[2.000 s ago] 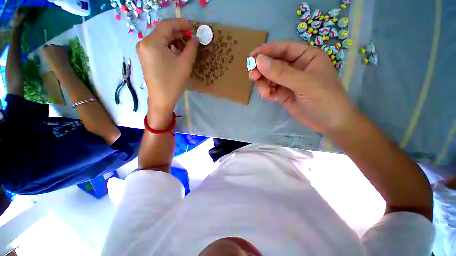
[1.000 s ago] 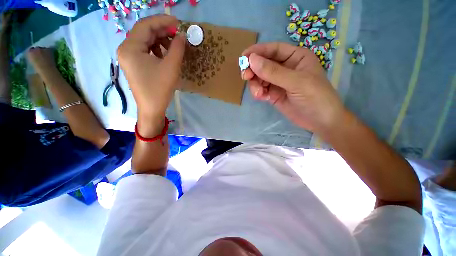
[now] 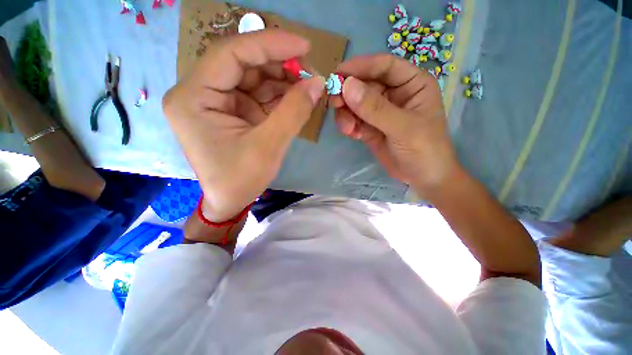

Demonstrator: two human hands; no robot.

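Note:
My left hand (image 3: 246, 118) holds a small red-tipped part (image 3: 296, 68) between thumb and fingers, its pale end pointing right. My right hand (image 3: 395, 114) pinches a small white part (image 3: 335, 84) between thumb and index finger. The two parts meet or nearly meet between my fingertips; I cannot tell if they touch. Both hands are above the brown cardboard (image 3: 331, 52), partly covering it. A white disc (image 3: 251, 23) sits on the cardboard behind my left hand, with brown specks (image 3: 215, 28) beside it.
Pliers (image 3: 111, 100) and a loose red-and-white piece (image 3: 141, 97) lie left of the cardboard. A white-and-yellow group (image 3: 423, 38) lies right, with a smaller pair (image 3: 474, 84) beyond. A neighbour's arm (image 3: 52, 149) is at left, another person's arm (image 3: 599, 225) at lower right.
My left hand has moved right, away from the white disc, bringing the red-tipped part to the white part in my right hand. The view has shifted, so table items appear farther left.

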